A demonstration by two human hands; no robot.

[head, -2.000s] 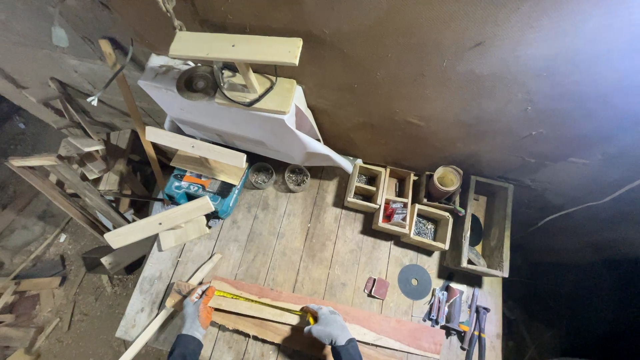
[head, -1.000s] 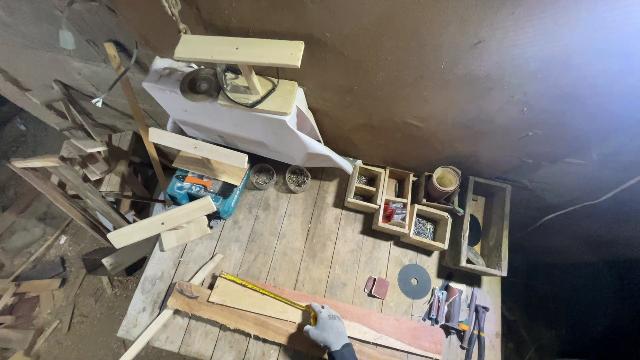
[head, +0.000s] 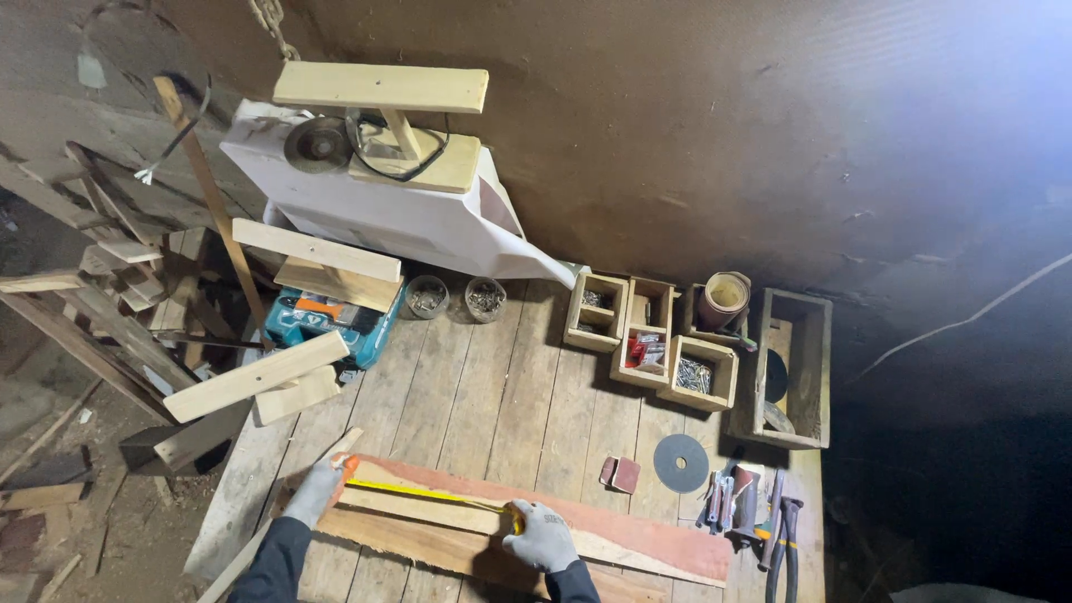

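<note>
My left hand [head: 322, 489], in a grey work glove with an orange patch, rests at the left end of a reddish and pale wooden board [head: 636, 536], at the end of a yellow tape measure blade [head: 419, 492]. The blade lies stretched along the board. My right hand [head: 540, 534], gloved in grey, is closed around the tape measure's case, which is mostly hidden by the fingers. A second, rough-edged brown board [head: 419, 540] lies on the near side of the first. Whether my left fingers pinch the blade's end cannot be told.
On the plank table [head: 469, 419] are sandpaper pieces [head: 620, 474], a cutting disc [head: 681, 463], pincers [head: 784, 544], wooden boxes of fasteners [head: 702, 374] and a teal tool case [head: 368, 339]. T-shaped wooden pieces [head: 255, 377] stand at the left. Scrap wood [head: 109, 335] lies beyond the table's left edge.
One second ago my left hand was out of view; now it is back at the board's left end, by the tape's end. My right hand still holds the tape case over the board.
</note>
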